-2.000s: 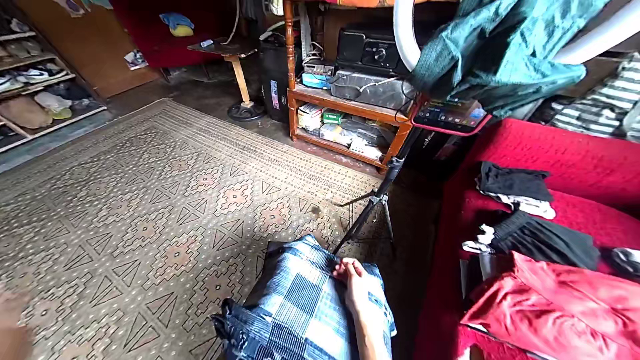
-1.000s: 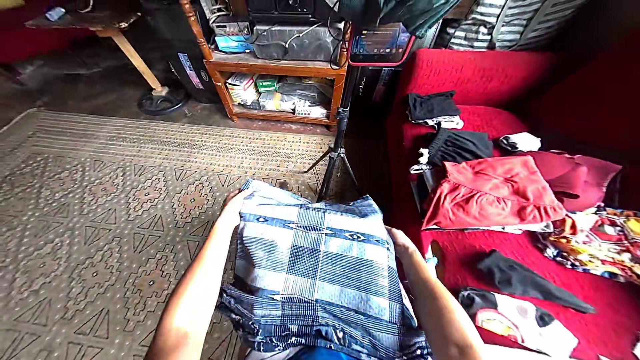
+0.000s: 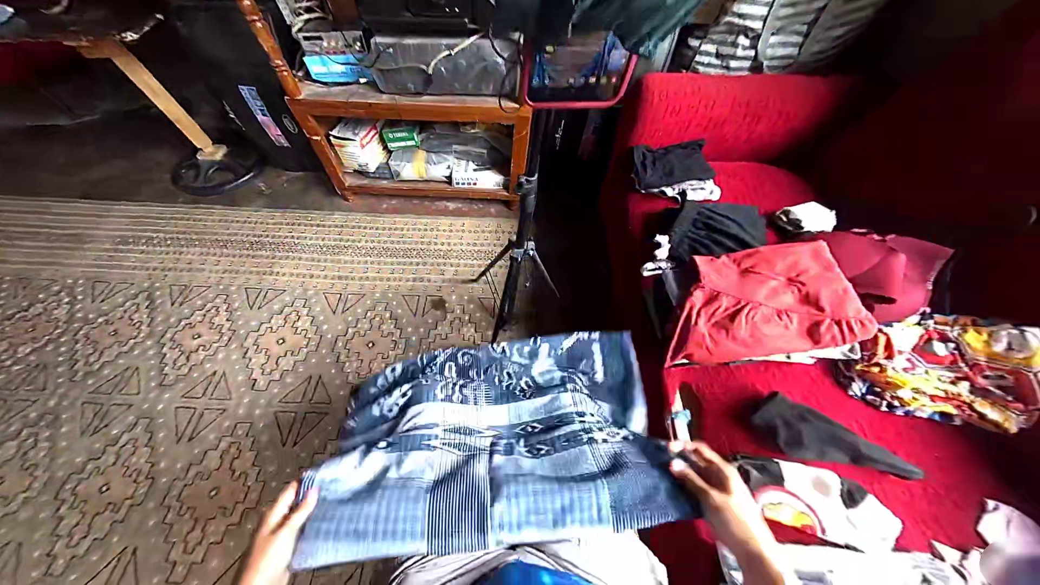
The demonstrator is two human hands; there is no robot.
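A blue and white patterned cloth (image 3: 504, 439) is stretched between both hands above my lap. My left hand (image 3: 280, 524) grips its lower left corner, and my right hand (image 3: 715, 487) grips its right edge beside the red sofa. The far part of the cloth is bunched and slightly blurred. Near my right hand on the sofa lie a coral-red garment (image 3: 772, 305), a narrow dark cloth (image 3: 829, 439), a white and black garment with a round print (image 3: 812, 500) and a multicolored cloth (image 3: 951, 366).
The red sofa (image 3: 731, 118) runs along the right, with black folded clothes (image 3: 670, 166) farther back. A black tripod (image 3: 520, 244) holding a red-framed device stands beyond the cloth. Behind are a wooden shelf (image 3: 406, 101) and a table leg on a round base (image 3: 215, 171). A patterned rug (image 3: 162, 366) covers the left floor.
The cloth was upright and bunched toward me; now it is spread lower and wider. My hands have moved from its upper sides to its near corners.
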